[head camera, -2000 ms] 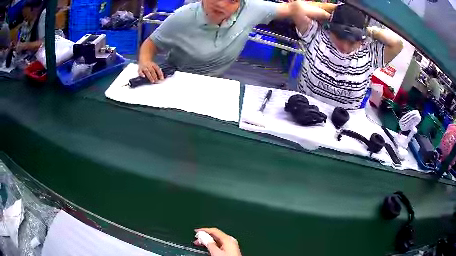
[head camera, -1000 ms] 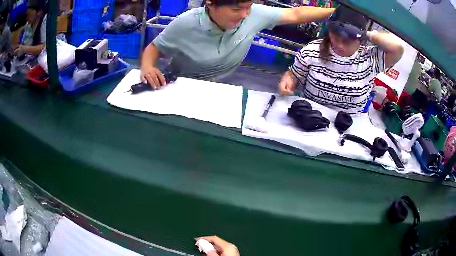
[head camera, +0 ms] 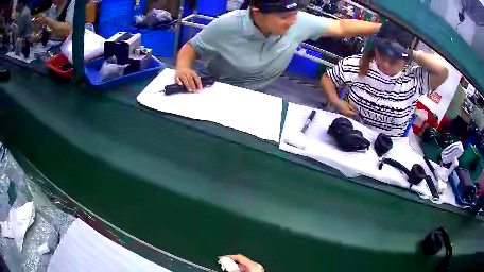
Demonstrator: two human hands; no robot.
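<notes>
My right hand [head camera: 244, 263] is at the bottom centre, cut off by the lower edge, over the near side of the green belt [head camera: 212, 196]. Its fingers point left and pinch a small white piece [head camera: 228, 264], perhaps a cloth or finger cover. My left hand is not in view. A black headphone set [head camera: 434, 243] lies on the belt at the lower right, partly cut off by the edge. It is well away from my hand.
Crinkled clear film [head camera: 45, 234] and a white sheet [head camera: 106, 249] lie at the near left. Opposite, two people stand behind white mats [head camera: 233, 109] holding black headphones [head camera: 347, 135] and a pen-like tool [head camera: 308, 121]. A blue bin [head camera: 124, 77] stands at the back left.
The view has shifted, so the opposite mats appear further right and lower. My right hand shows less and still holds the white piece. The person in stripes has lowered one hand from the head.
</notes>
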